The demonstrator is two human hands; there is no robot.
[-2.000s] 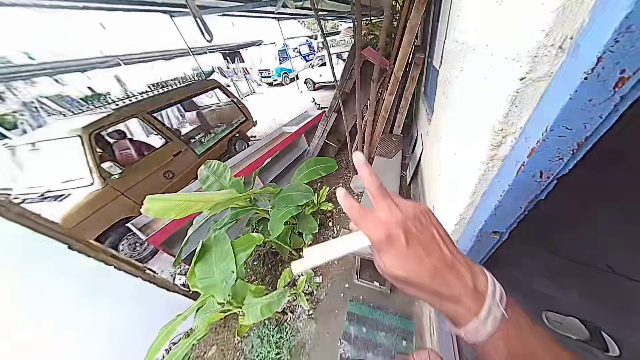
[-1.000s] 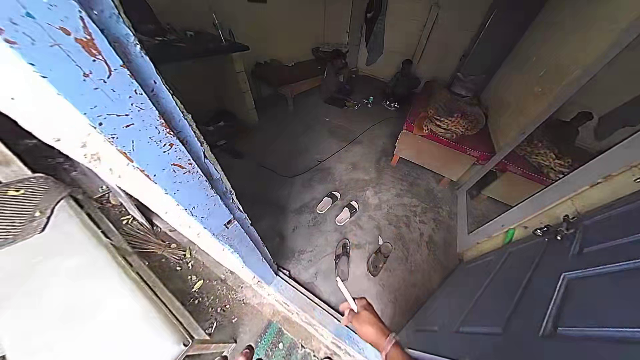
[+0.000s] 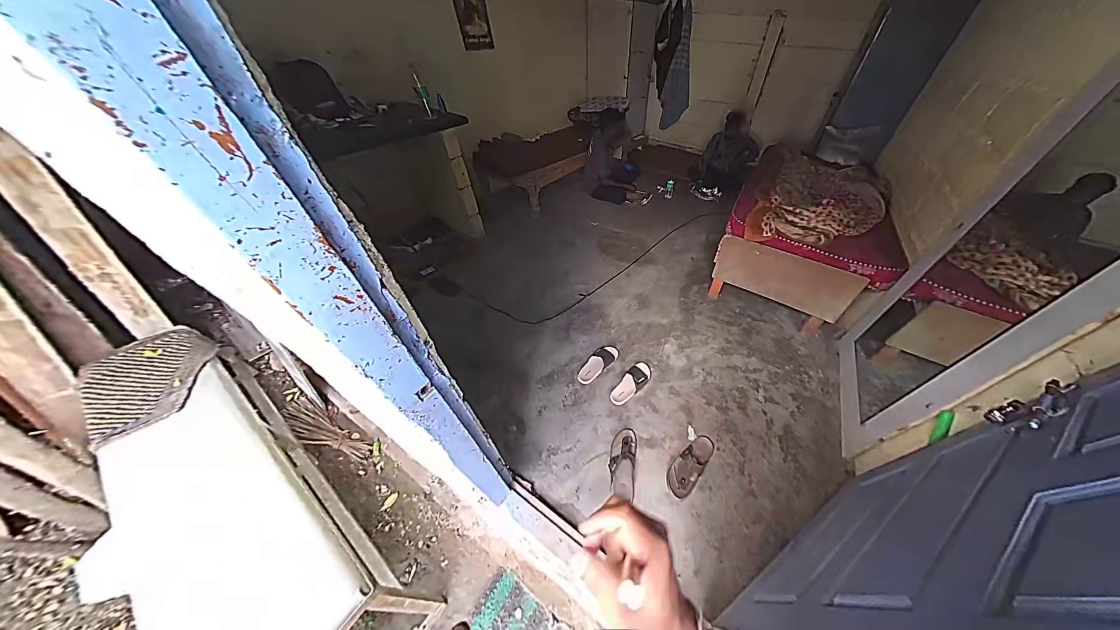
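My right hand point(image 3: 634, 564) is raised at the bottom centre, over the doorway sill, with its fingers curled around a slim white stick point(image 3: 630, 595) seen nearly end-on; much of the stick is hidden by the fingers. Beyond the hand, a pair of brown sandals point(image 3: 691, 466) rests on the concrete floor. Farther in lies a pair of black-and-white slide slippers point(image 3: 630, 383). My left hand is out of view.
A blue door frame point(image 3: 350, 297) with peeling paint stands left, a dark panelled door point(image 3: 954, 516) right. Inside are a bed point(image 3: 792, 276), a dark cable point(image 3: 582, 297) across the floor and two seated people point(image 3: 612, 157). Outside left stands a white-topped table point(image 3: 219, 499).
The view has swung from the parked vehicle and plants to the room's doorway. My right hand's fingers, two of them extended at first, are now curled, and the stick no longer points up.
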